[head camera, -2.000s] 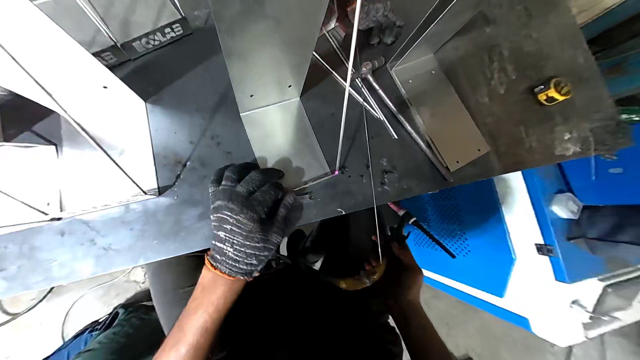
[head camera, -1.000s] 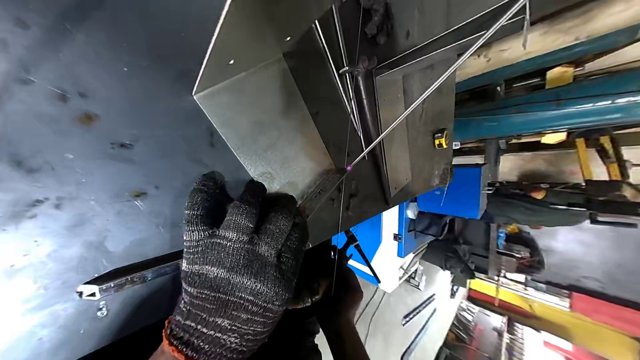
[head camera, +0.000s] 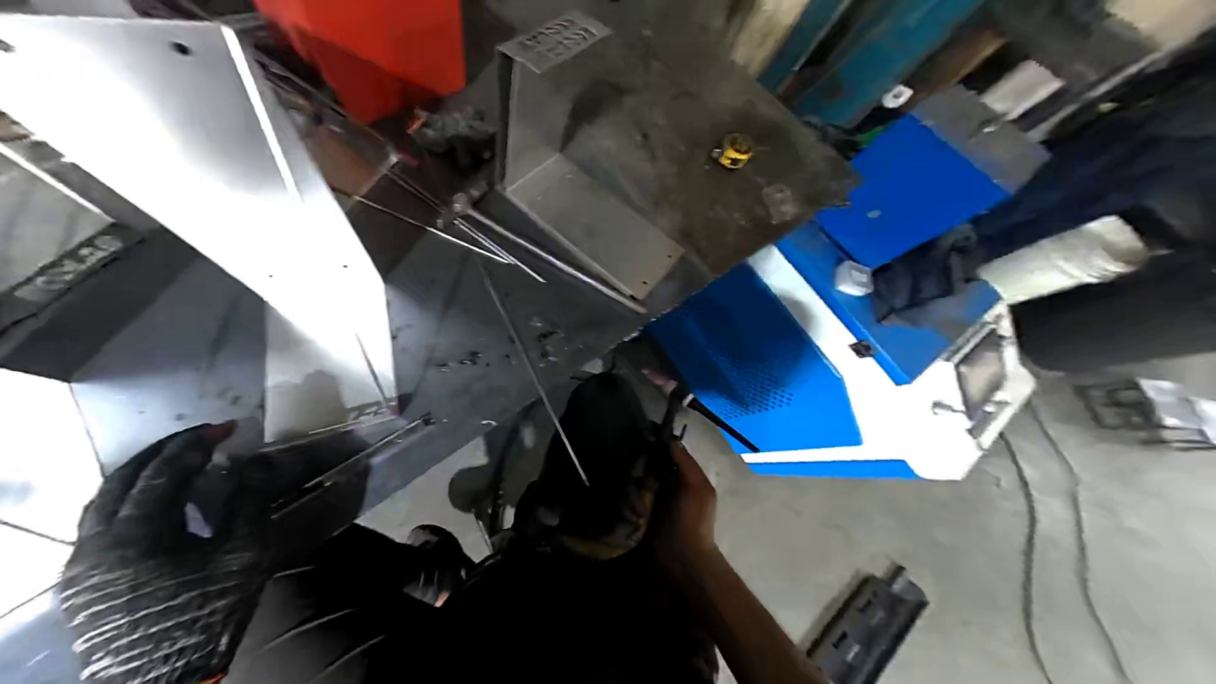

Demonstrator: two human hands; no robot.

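My left hand (head camera: 190, 541), in a dark knitted glove with a hole that shows skin, is at the lower left, beside a bent sheet-metal piece (head camera: 323, 313); blur and shadow hide whether its fingers grip anything. My right hand (head camera: 692, 494), bare, is closed around a dark welding torch (head camera: 670, 408) with a pinkish nozzle, off the bench's edge. A thin metal rod (head camera: 537, 375) slants from the bench down toward a dark rounded object near that hand. More rods (head camera: 494, 249) and a hammer-like tool (head camera: 551, 252) lie between the sheet-metal pieces.
A second bent sheet-metal piece (head camera: 594, 223) stands on the steel bench (head camera: 456, 332), with a yellow tape measure (head camera: 733, 150) behind it. A blue and white machine (head camera: 807, 380) is on the right, with cables (head camera: 1031, 532) on the floor. Something red (head camera: 370, 47) is at the top.
The view has swung strongly between frames. My left hand appears farther from the bent piece's end corner than two seconds ago. The long rod formerly crossing above that corner no longer shows there.
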